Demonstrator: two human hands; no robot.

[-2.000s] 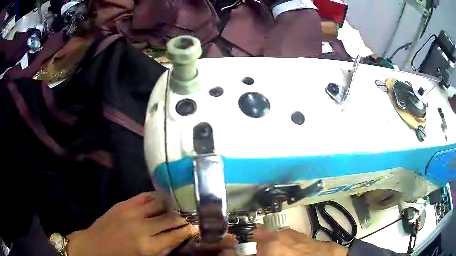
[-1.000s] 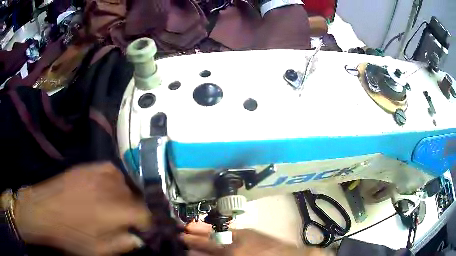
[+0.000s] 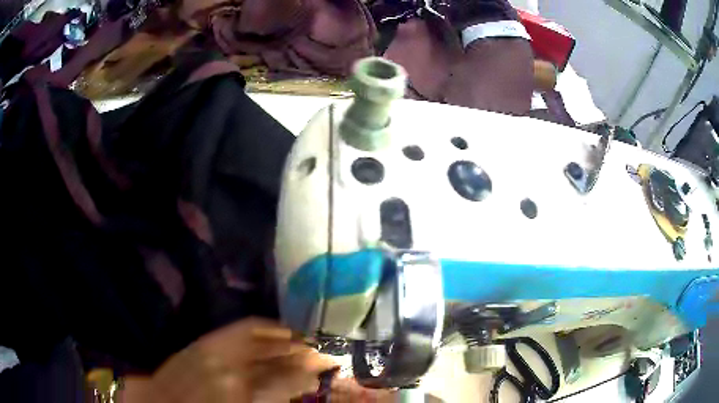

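Black cloth with maroon strips (image 3: 134, 205) lies bunched to the left of the white sewing machine head (image 3: 504, 228). My left hand (image 3: 236, 364) is at the lower edge, left of the shiny take-up lever guard (image 3: 419, 319). It is blurred and its fingertips reach under the head's left end, on the edge of the cloth; the grip is not clear. Part of my right hand (image 3: 359, 391) shows at the bottom edge below the guard, mostly hidden and cut off. The needle and presser foot are hidden.
Black-handled shears (image 3: 530, 370) lie under the machine arm, with a dark cord and small tools to their right. A pale green ribbed knob (image 3: 370, 106) stands on the head. Maroon cloth (image 3: 296, 35) is piled behind the machine, with a red object (image 3: 548, 41) at the back.
The view has shifted, so the machine sits further right. My left hand has moved from the dark cloth before the guard to beside the head's lower left end. Less of my right hand shows.
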